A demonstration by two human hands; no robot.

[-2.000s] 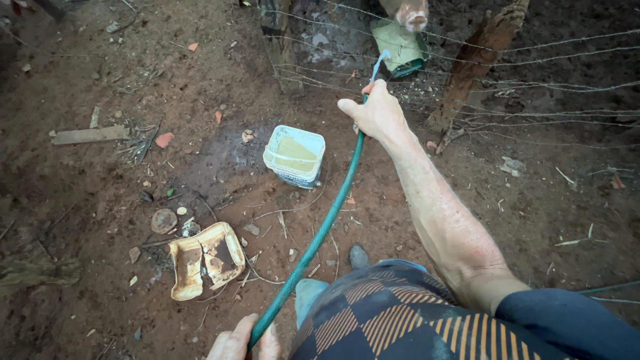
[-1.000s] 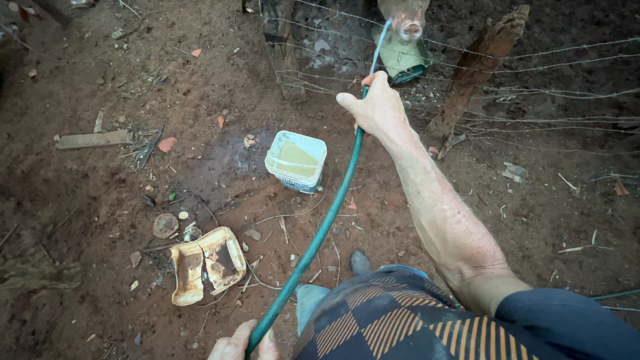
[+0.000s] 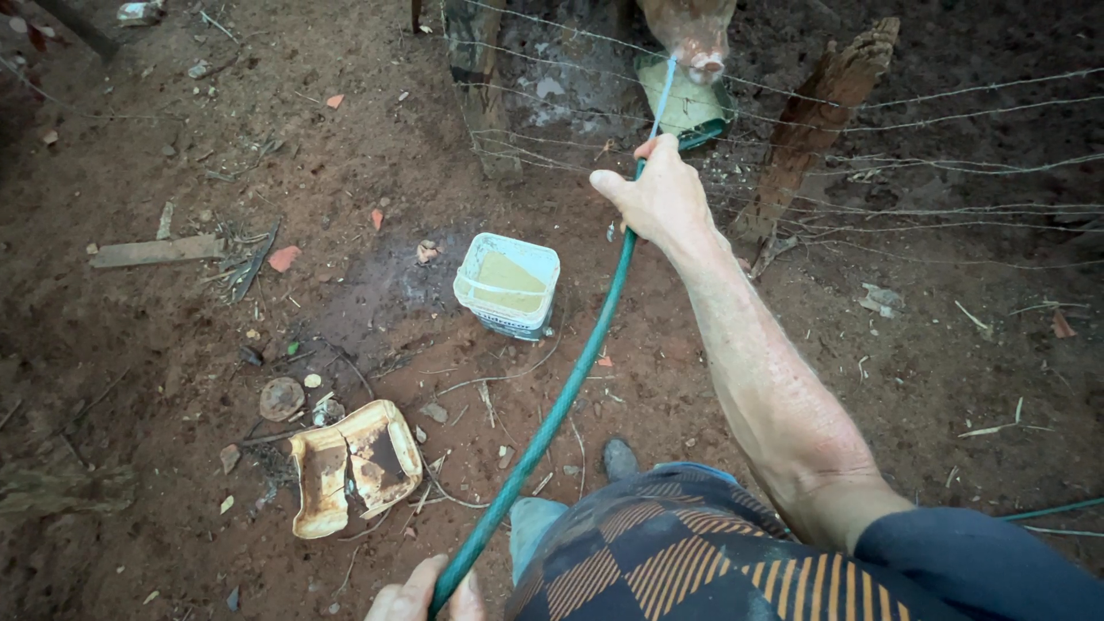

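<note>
My right hand [image 3: 662, 191] grips a green garden hose [image 3: 576, 379] near its outlet, in front of the barbed wire. A stream of water [image 3: 663, 97] leaves that end and runs up to the snout of an animal [image 3: 694, 43], only part of which shows at the top edge. Under the snout lies a pale green container [image 3: 684, 97] with a dark green rim. Lower down, at the bottom edge, my left hand [image 3: 427, 595] is closed around the same hose. The square white bucket [image 3: 509, 280] stands left of the hose, with yellowish-green content.
Barbed wire [image 3: 957, 112] runs between a slanted wooden post [image 3: 811, 129] and another wooden post [image 3: 485, 103]. A broken, stained plastic container [image 3: 392, 461] lies on the soil at lower left, near a flat round piece [image 3: 282, 398]. A wooden board [image 3: 159, 251] lies further left.
The animal's snout has come down further into view over the green container since two seconds ago. The water stream now points more upright, towards the snout. Both hands keep their hold on the hose.
</note>
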